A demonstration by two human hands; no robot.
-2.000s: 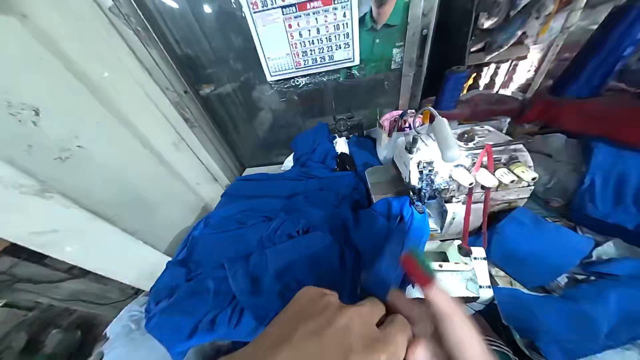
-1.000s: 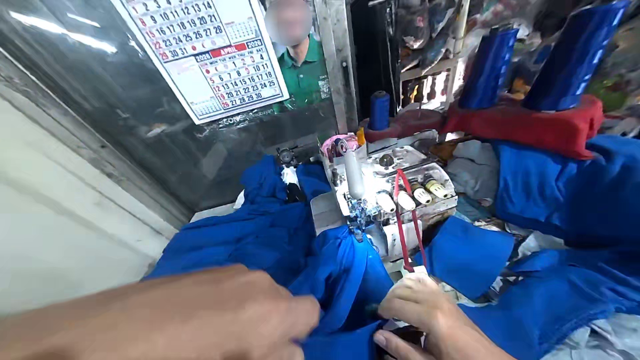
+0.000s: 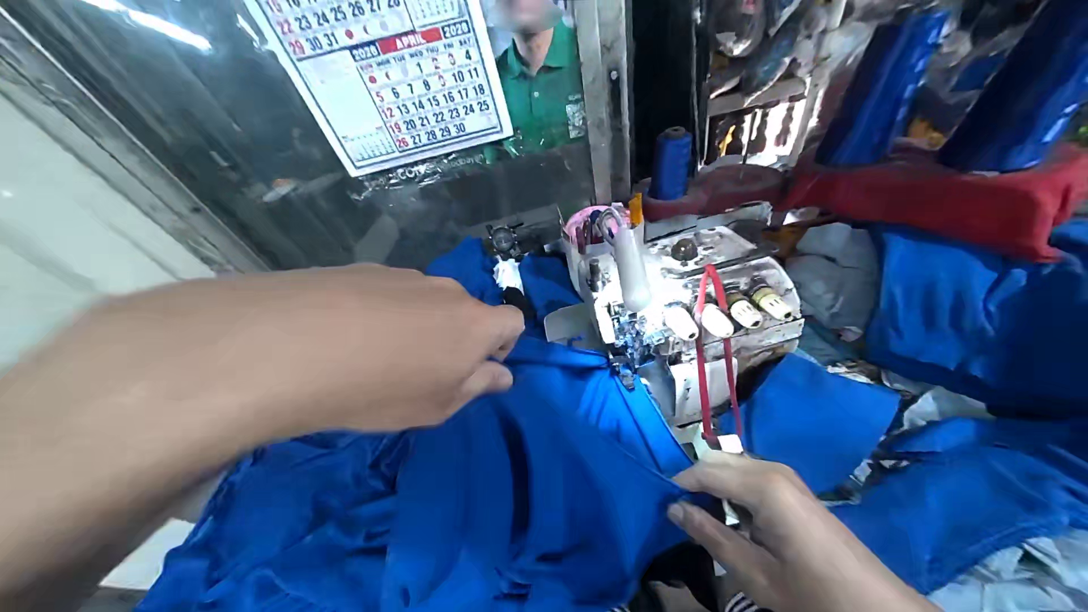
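Note:
Blue fabric (image 3: 527,459) runs up to the presser foot of a lit overlock sewing machine (image 3: 705,289). My right hand (image 3: 765,518) pinches the fabric's edge between thumb and fingers, just below and in front of the machine. Over the fabric, left of the needle area, is my left hand (image 3: 408,348), with its fingertips curled together; whether cloth is between them cannot be told. A red strap (image 3: 704,365) hangs in a loop over the tension dials (image 3: 745,311).
Blue thread cones (image 3: 884,89) stand on a red cloth (image 3: 935,204) at the back right, and a smaller blue spool (image 3: 671,163) is behind the machine. Cut blue pieces (image 3: 816,421) lie to the right. A calendar (image 3: 408,85) hangs on the glass at the back.
My left hand has moved up toward the machine's needle area. The fabric, bunched a second ago, now spreads between the presser foot and my right hand.

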